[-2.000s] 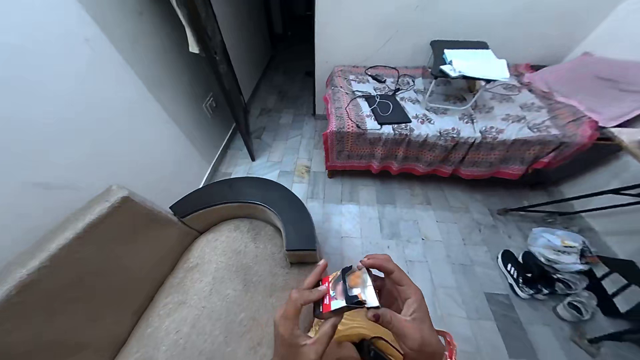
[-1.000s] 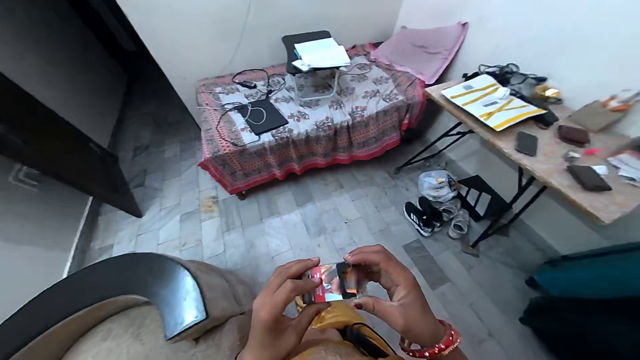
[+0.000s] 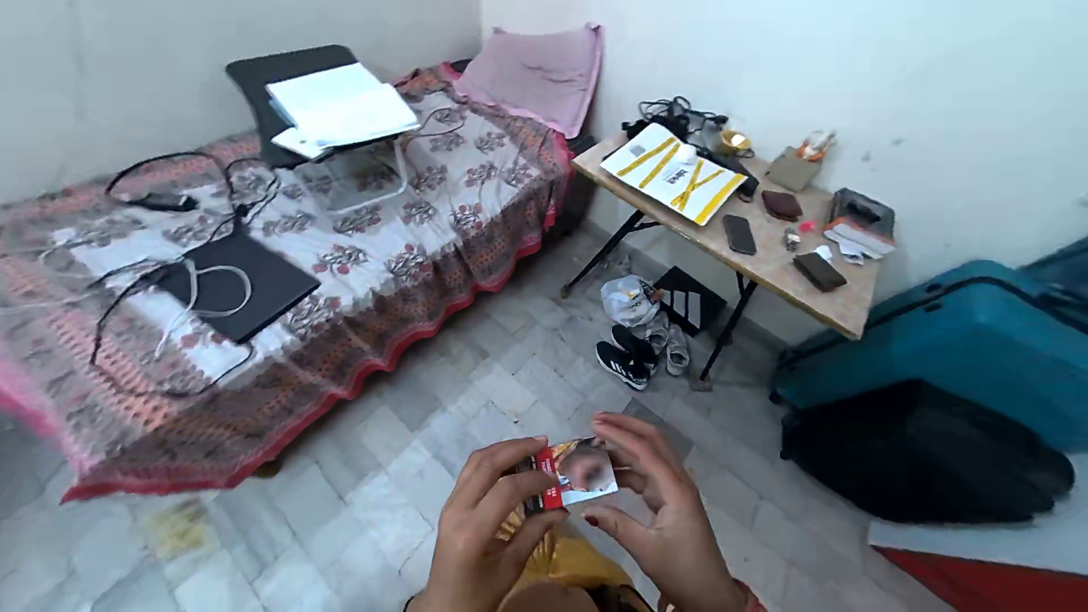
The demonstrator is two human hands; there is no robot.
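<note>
A small printed box or packet (image 3: 582, 472), red and white with a picture and writing, is held low in the middle of the view. My left hand (image 3: 493, 518) grips its left end between fingers and thumb. Around its right side curves my right hand (image 3: 659, 510), fingertips at the top right corner and the thumb near the lower edge, apart from the other fingers; whether it bears on the box is hard to tell. Yellow cloth (image 3: 578, 565) shows beneath the hands.
A bed with a patterned sheet (image 3: 357, 221) holds a black laptop (image 3: 242, 285), cables and a small stand with papers (image 3: 344, 106). A folding table (image 3: 671, 221) carries a phone, wallets and a white-yellow packet. Shoes (image 3: 625, 365) lie beneath. A teal suitcase (image 3: 943, 331) stands right.
The view has swung right, from the sofa toward the table and suitcase. Both hands stay at the small box; the right hand's fingers are spread wider at its right end than before.
</note>
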